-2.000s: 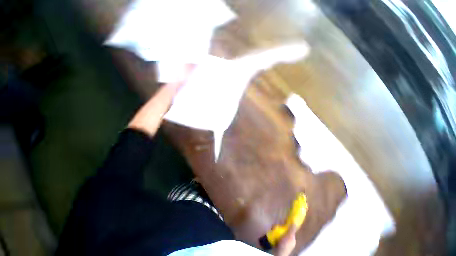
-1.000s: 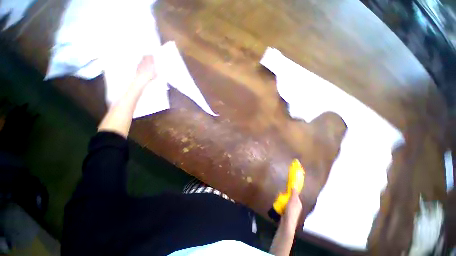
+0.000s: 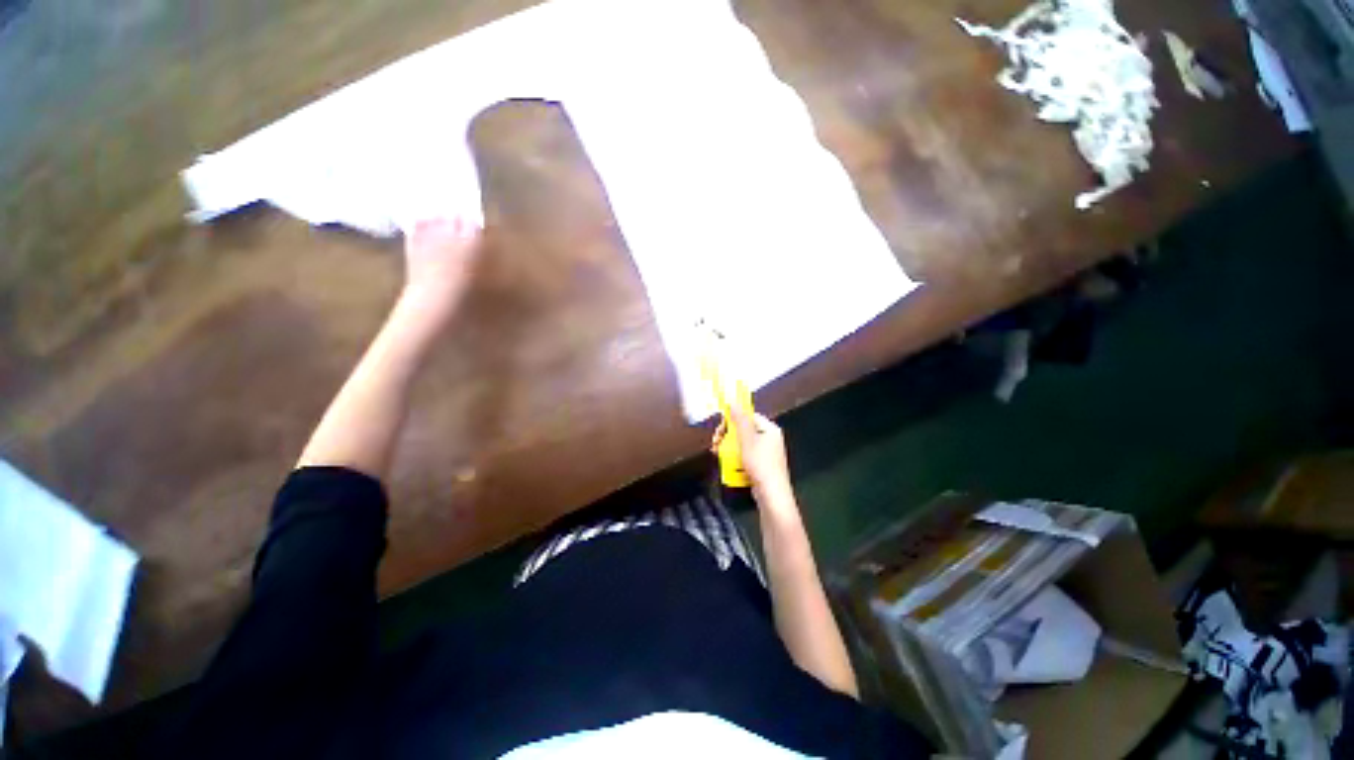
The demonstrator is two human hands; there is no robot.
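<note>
A large white pattern sheet (image 3: 713, 164) lies on the brown table, with a deep curved notch on its near side. My left hand (image 3: 443, 260) rests at the sheet's lower edge left of the notch; whether its fingers pinch the paper is unclear. My right hand (image 3: 754, 446) holds the yellow electric scissors (image 3: 734, 446) at the table's near edge. Their front end lies over the sheet's near corner; the blades are hard to make out in the glare.
Other white sheets (image 3: 60, 572) lie at the table's left edge. A heap of shredded off-white strips (image 3: 1091, 82) is at the far right of the table (image 3: 921, 134). Below the table edge stands an open cardboard box (image 3: 1099, 713) with paper scraps, beside black-and-white cloth (image 3: 1270, 676).
The view has swung right. My left hand has left the pieces at the left and is now on the large sheet. The scissors have moved from bare table onto the sheet's near corner.
</note>
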